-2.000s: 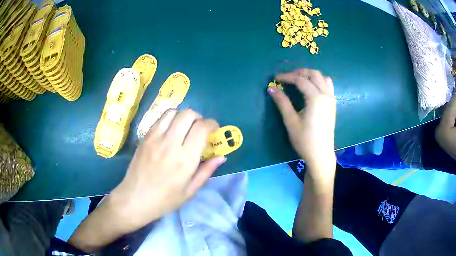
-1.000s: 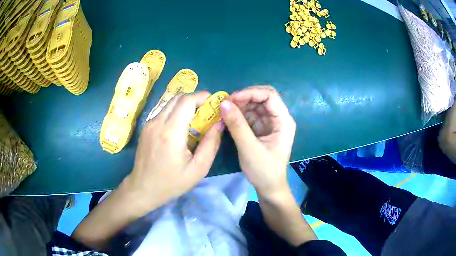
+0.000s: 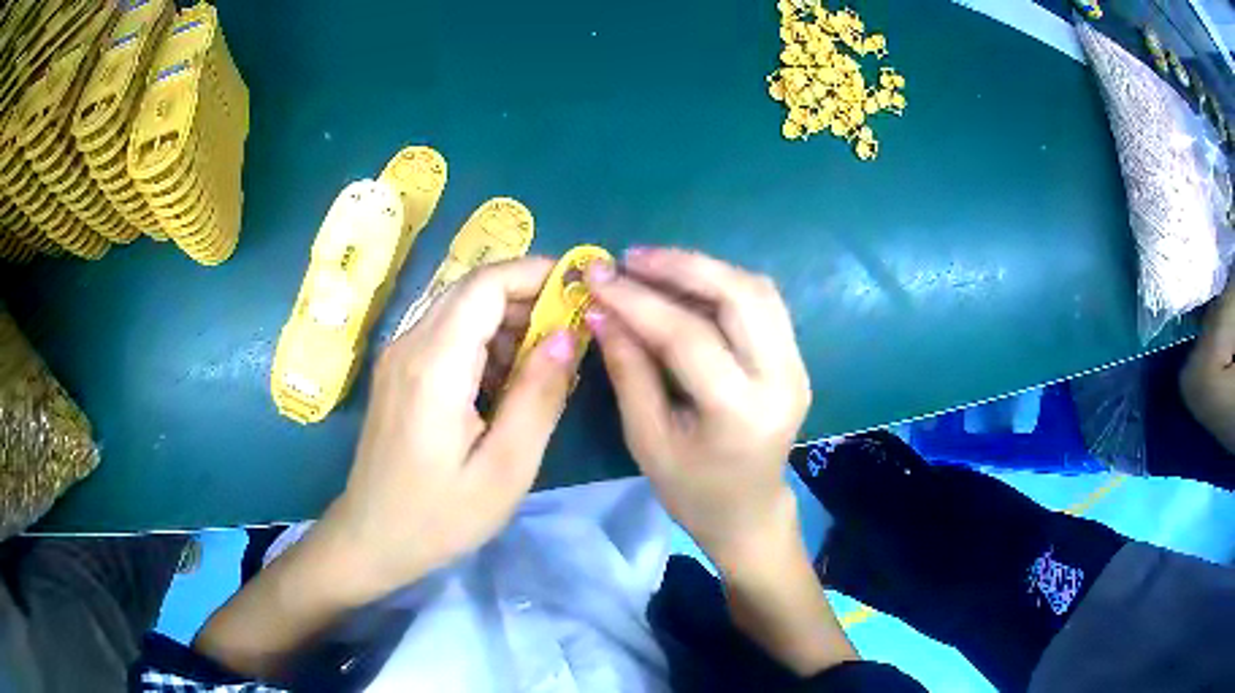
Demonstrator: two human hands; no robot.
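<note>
My left hand [image 3: 447, 393] holds a long yellow moulded body [image 3: 553, 314] tilted up near the bench's front edge; its lower part is hidden by my fingers. My right hand [image 3: 711, 379] is at the body's upper end, its fingertips on a small yellow clip [image 3: 580, 294] at the opening there. The clip is small and partly covered by fingers. Flat yellow bodies set aside [image 3: 332, 305] overlap left of my hands, and another body [image 3: 490, 233] lies partly behind my left hand. A loose clip pile [image 3: 826, 79] lies at the far right of centre.
Supply stacks of bodies [image 3: 183, 136] stand at the upper left. A bag of small brown-yellow parts [image 3: 41, 433] is at the left edge, a bag of pale parts [image 3: 1158, 190] at the right. Another person's arm [image 3: 1212, 345] shows at the right edge. A blue stool [image 3: 995, 431] is below the bench.
My right hand has come from the right, near the clip pile's side, to the body's end with a small clip. The body has been turned more upright in my left hand.
</note>
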